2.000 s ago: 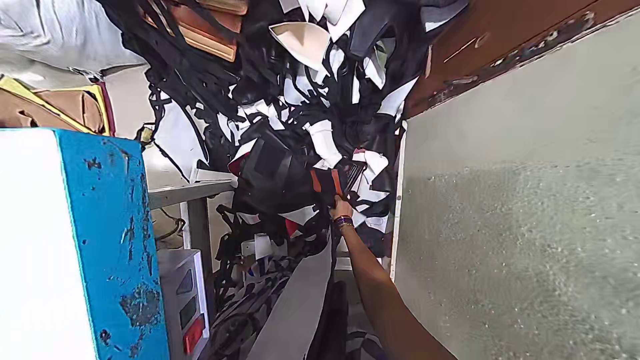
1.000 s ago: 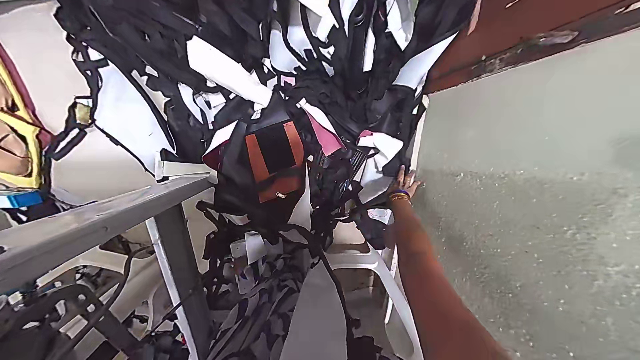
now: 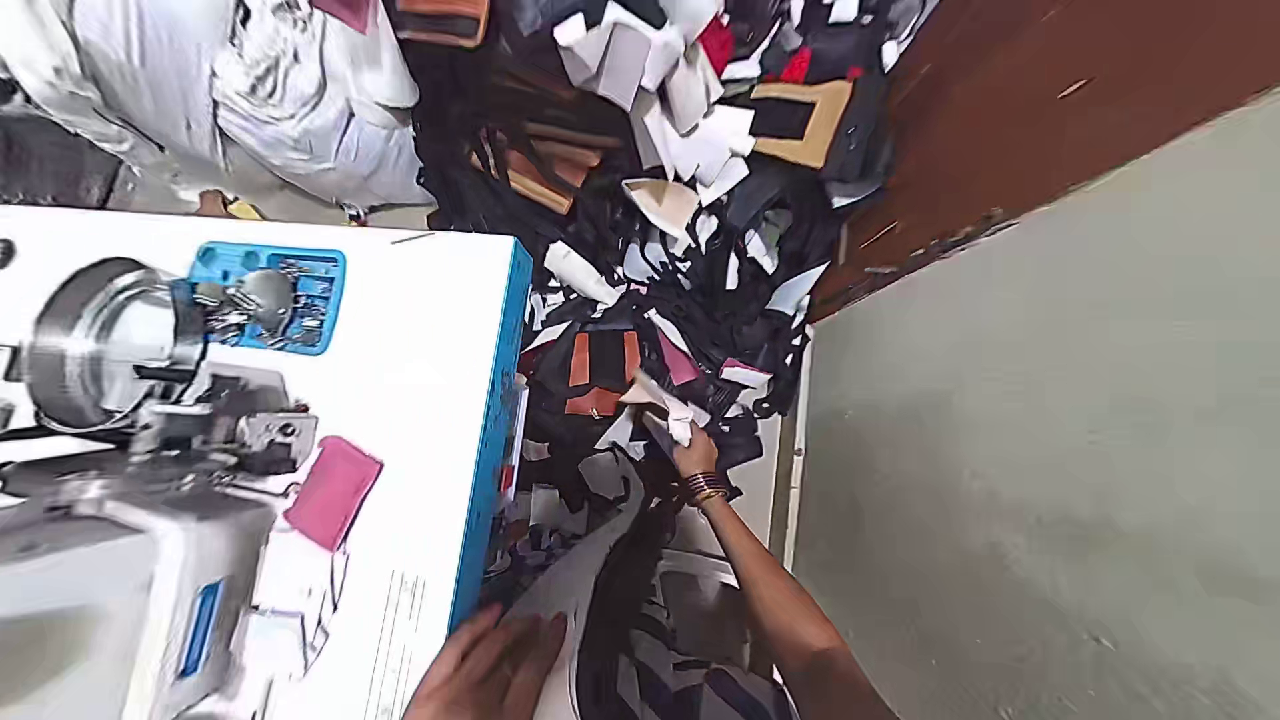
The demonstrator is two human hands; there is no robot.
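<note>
My right hand [image 3: 697,455], with bangles at the wrist, grips pale and white scraps [image 3: 672,408] over a heap of black and white cuttings [image 3: 690,250]. Just left of those scraps lies a black piece with orange-brown panels [image 3: 605,370]. My left hand [image 3: 495,665] is low in the view by the blue edge of a white table [image 3: 430,400], its fingers spread and blurred; whether it touches the grey-white cloth [image 3: 580,580] beside it is unclear. On the table a pink piece [image 3: 333,492] lies beside a sewing machine [image 3: 170,480].
A blue tray of small metal parts [image 3: 270,298] sits behind the machine's wheel. White sacks [image 3: 320,110] stand at the upper left. A grey wall [image 3: 1040,420] with a brown panel [image 3: 1000,130] bounds the right side. Part of a plastic chair [image 3: 700,570] shows below my right arm.
My right hand has left the wall side, where it was a second ago with nothing visible in it, and now holds pale scraps. My left hand has come into view. The view has shifted, showing the table.
</note>
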